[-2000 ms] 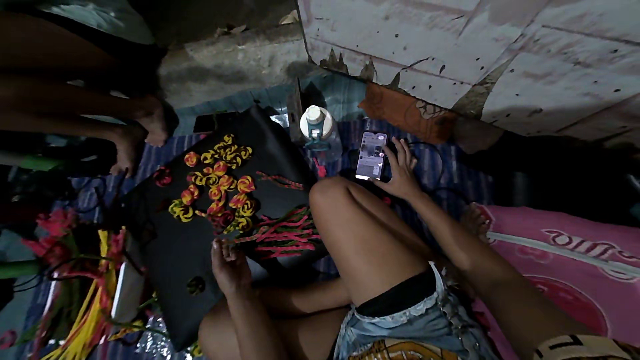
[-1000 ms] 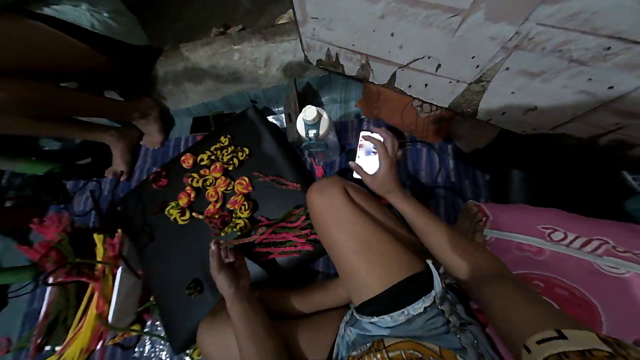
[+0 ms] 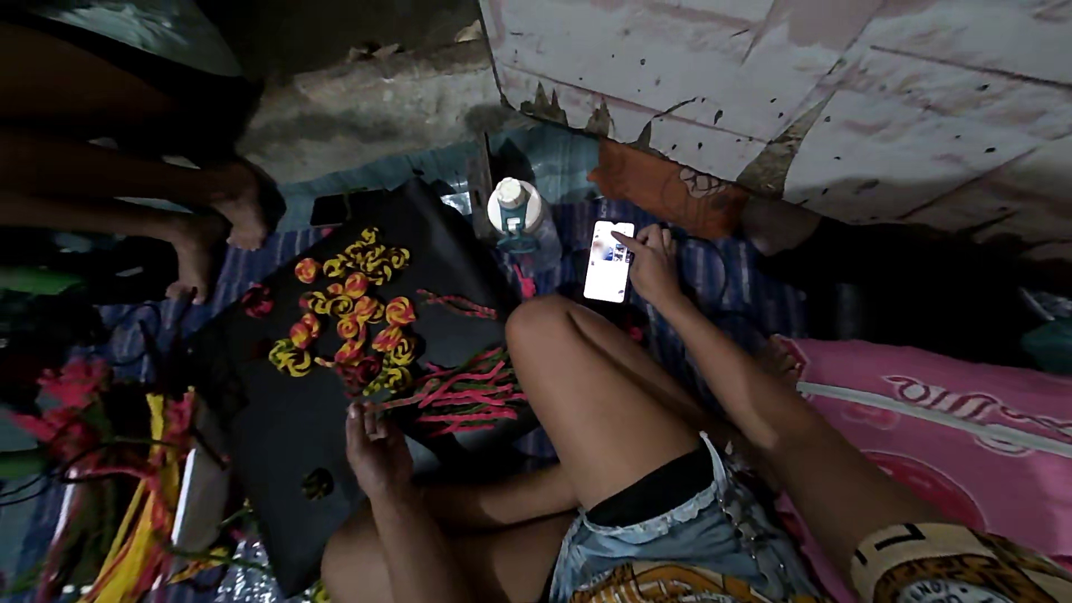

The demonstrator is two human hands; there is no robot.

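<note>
My right hand (image 3: 653,264) is at a lit smartphone (image 3: 610,261) lying on the blue striped mat, its index finger on the upper part of the screen. On the left, my left hand (image 3: 375,444) rests palm up at the black board (image 3: 276,452), fingers curled, seemingly pinching the end of a thin twisted strand. Beyond it lie many coiled rosettes (image 3: 366,310) in yellow, orange, red and green. Pink and green twisted fuzzy strips (image 3: 469,394) lie beside my raised knee, and a shorter bundle (image 3: 458,304) lies above them.
A large bottle with a white cap (image 3: 512,209) stands behind the board. Another person's bare feet (image 3: 226,218) are at the upper left. Yellow and pink fuzzy stems (image 3: 142,494) lie at the lower left. A pink printed cushion (image 3: 930,435) lies at the right, near a worn wall panel (image 3: 670,75).
One second ago my right hand was closed around the phone's side; now its index finger touches the screen. The display has changed from a darker view to a mostly white one. My left hand has stayed in place.
</note>
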